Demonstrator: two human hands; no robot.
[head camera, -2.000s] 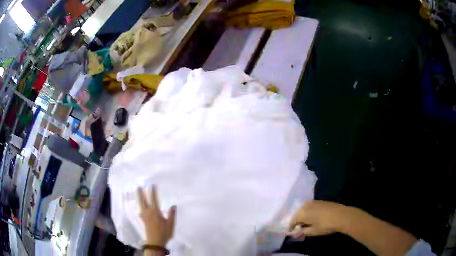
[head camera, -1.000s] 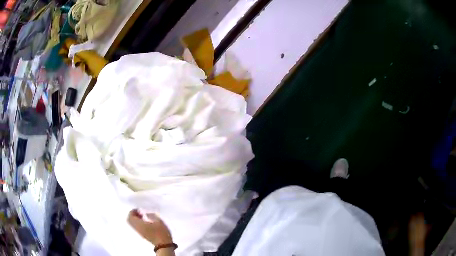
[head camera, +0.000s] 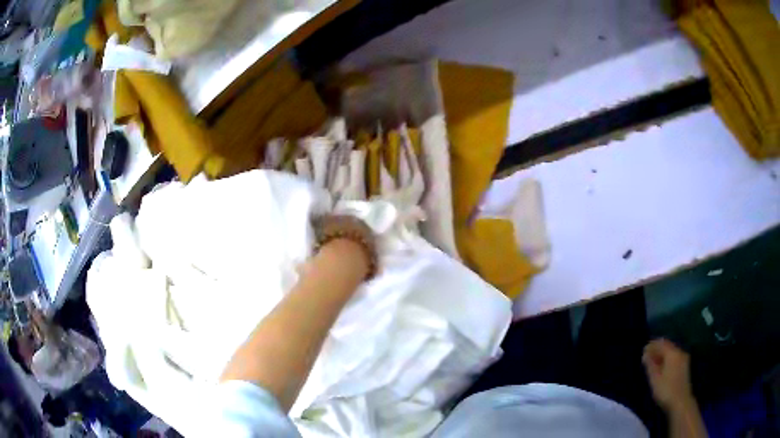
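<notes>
A large heap of white fabric (head camera: 231, 248) fills the left and middle of the view, against the bench edge. My left hand (head camera: 338, 229), with a beaded bracelet, reaches across onto its upper part; the fingers are dark, blurred and partly hidden by cloth, so their grip cannot be told. My right hand (head camera: 667, 369) is small at the lower right, away from the heap, with its fingers curled in and nothing visible in it. Just beyond the heap, a row of folded pale and mustard pieces (head camera: 479, 128) lies on the bench.
The white-topped bench (head camera: 624, 197) runs to the right, with a dark gap along it and a folded mustard stack (head camera: 740, 77) at the upper right. Beige cloth (head camera: 205, 30) lies on a table at the upper left. Machines stand at left. Green floor (head camera: 727, 287) shows at right.
My left hand has moved from the heap's near side to its far upper part. My right hand has come into clear view. The view has turned, showing more bench and the folded pieces.
</notes>
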